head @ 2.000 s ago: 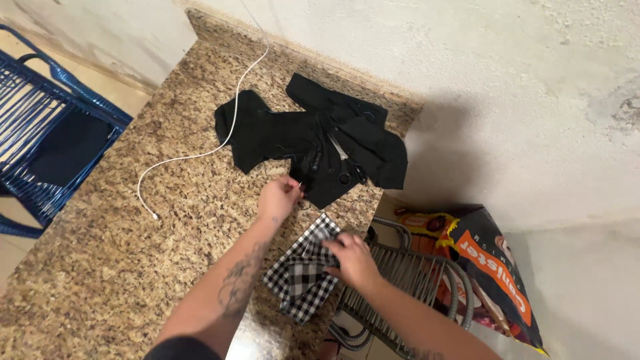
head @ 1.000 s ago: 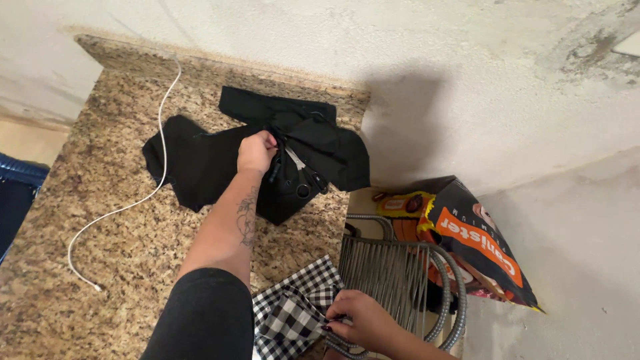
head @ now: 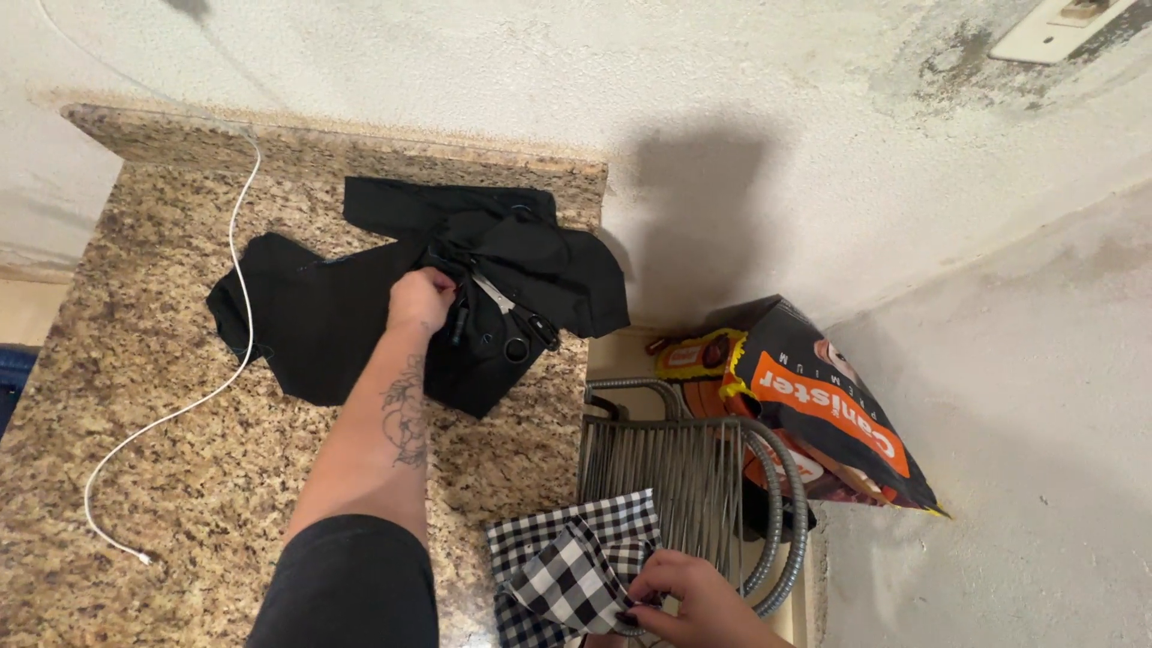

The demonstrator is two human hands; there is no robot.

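My left hand [head: 421, 301] reaches onto the black fabric [head: 324, 315], its fingers pinched at the folds beside the scissors; whether they grip the cloth is partly hidden. The scissors [head: 509, 310] lie on the black fabric with metal blades toward the upper left and black handles to the lower right. A small dark stick-like item [head: 461, 324] lies between my hand and the scissors. At the counter's near right edge, my right hand [head: 688, 598] pinches the corner of a folded black-and-white checkered cloth [head: 576, 571].
The granite counter [head: 180, 486] has a raised back edge along the wall. A white cable [head: 236, 261] crosses it and the fabric's left part. To the right stand a corded chair with metal tube arms [head: 666, 468] and a large black and orange bag [head: 832, 414] against the wall.
My left hand has moved from the black fabric's near edge up to its folds beside the scissors. My right hand remains at the checkered cloth. The view has shifted.
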